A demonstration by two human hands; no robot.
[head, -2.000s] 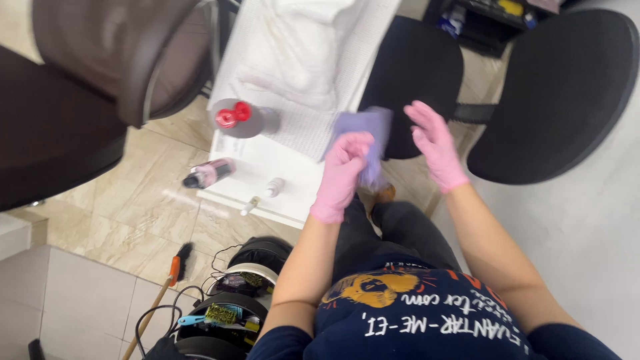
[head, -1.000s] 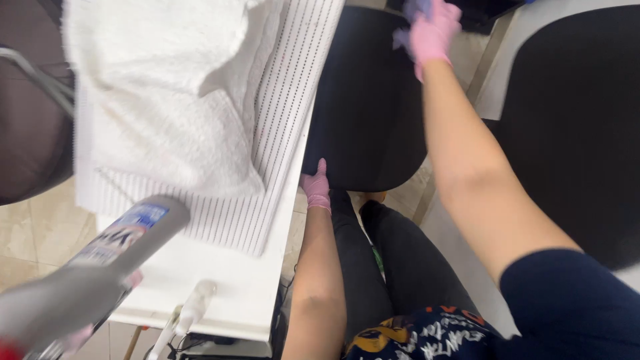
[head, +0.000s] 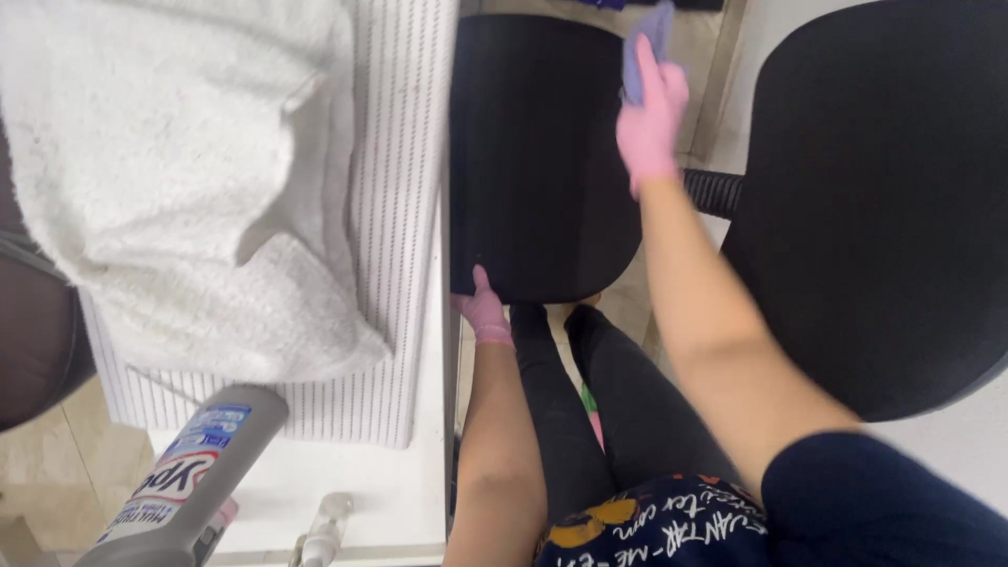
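Both my hands wear pink gloves. My left hand (head: 486, 309) grips the near left edge of the black chair seat (head: 543, 157), its thumb on top and its fingers partly hidden below. My right hand (head: 652, 126) holds a purple cloth (head: 647, 49) at the far right edge of the seat. The black backrest (head: 882, 197) stands to the right, joined to the seat by a ribbed black support (head: 711, 192).
Left of the seat is a white table (head: 386, 488) with a striped mat (head: 402, 236) and a crumpled white towel (head: 173, 181). A grey Ypê cleaner bottle (head: 197, 472) and a small clear bottle (head: 329, 524) stand near its front. A brown chair (head: 39, 339) is at far left.
Two seconds ago both hands were raised near my body, the cloth by my left hand. Since then my left hand has taken the seat edge and my right hand has the cloth. The view is closer.
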